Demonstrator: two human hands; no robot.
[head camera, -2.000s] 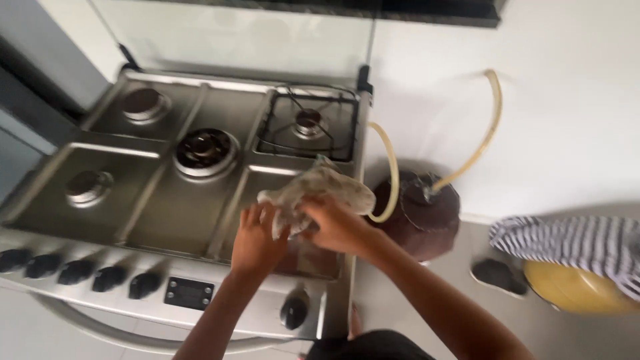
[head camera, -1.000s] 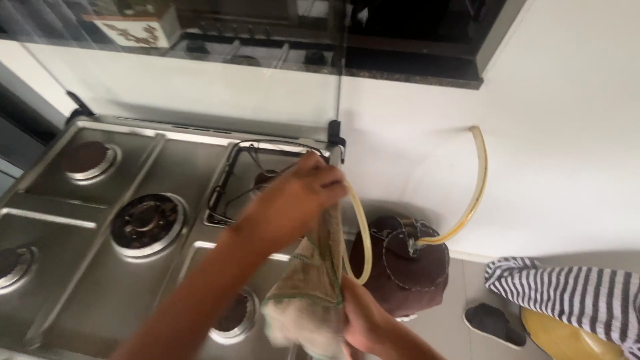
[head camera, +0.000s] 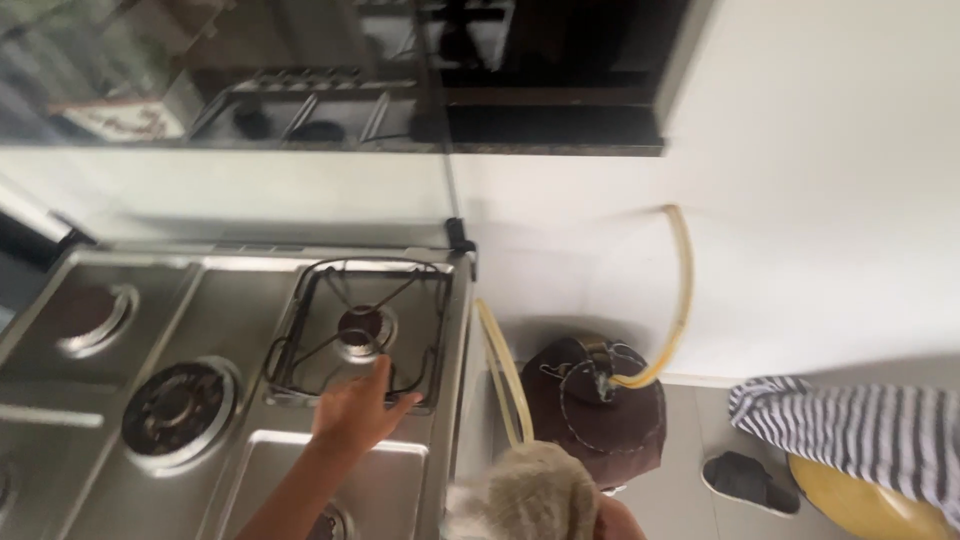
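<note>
My left hand (head camera: 356, 412) is over the near edge of a black wire pan support (head camera: 281, 375) at the back right of the steel gas stove (head camera: 169, 315). Its thumb and forefinger are spread near the wire; whether they touch it I cannot tell. Inside the support sits a small burner (head camera: 364, 330). At the bottom of the view, right of the stove, my right hand (head camera: 619, 521) holds a bunched beige cloth (head camera: 525, 495), which hides most of that hand. A larger burner (head camera: 176, 412) and another small one (head camera: 86, 315) are uncovered.
The raised glass lid (head camera: 300, 187) stands behind the stove. Yellowish hoses (head camera: 682, 292) run by the wall and the stove's side, near a brown-covered gas cylinder (head camera: 611, 420). A dark shoe (head camera: 750, 480), a striped cloth (head camera: 862, 427) and a yellow basin (head camera: 862, 495) are at right.
Both hands were together on the cloth two seconds ago. Now my left hand is apart from it, over the pan support, and the cloth is at the lower right with my right hand. The view has shifted.
</note>
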